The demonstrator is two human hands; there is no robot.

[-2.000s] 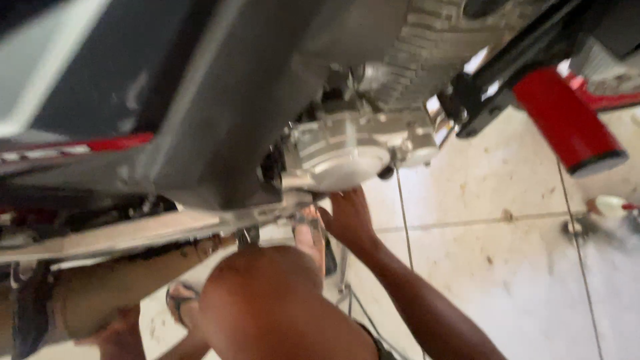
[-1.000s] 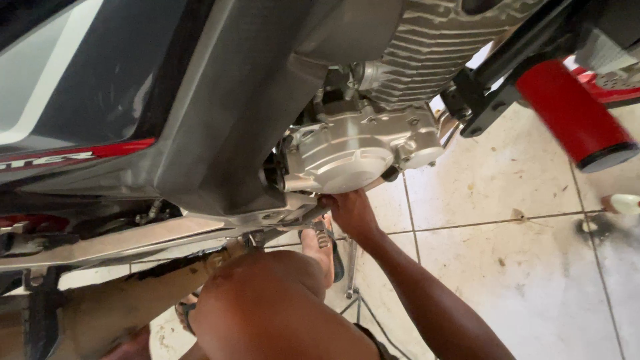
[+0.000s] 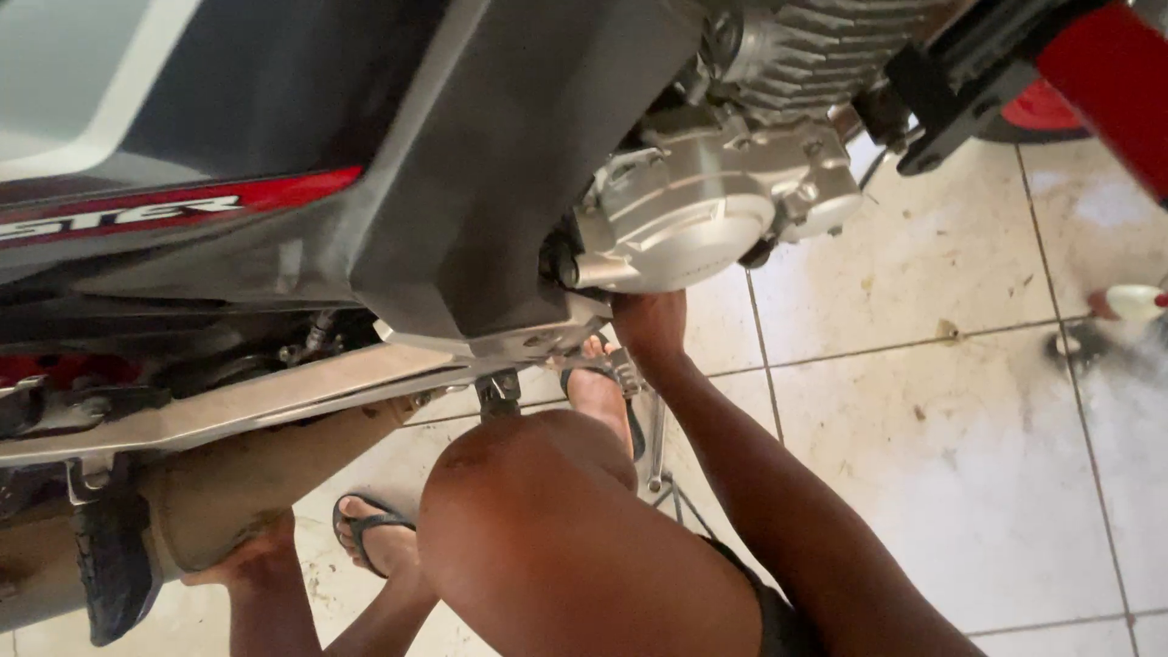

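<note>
A motorcycle fills the upper left, with its silver engine cover [image 3: 703, 228] near the middle. My right hand [image 3: 650, 324] reaches up beneath the lower edge of that cover; its fingers are hidden behind the engine. At the lower left, my left hand [image 3: 251, 547] is against the underside of the tan exhaust muffler [image 3: 265, 474], its fingers out of sight behind it. Whether either hand grips something cannot be told. A metal frame bracket [image 3: 274, 388] runs above the muffler, and a black rubber footrest [image 3: 114, 566] hangs by it.
My bent knee [image 3: 529, 465] is between my arms. My feet in black flip-flops [image 3: 370, 525] stand on the tiled floor [image 3: 922, 438]. A metal rod [image 3: 656, 447] is beside my right forearm. A red cylindrical part [image 3: 1113, 91] juts in at the upper right.
The fingers of my right hand, partly seen below the engine two seconds ago, are now hidden behind it. The view has shifted somewhat.
</note>
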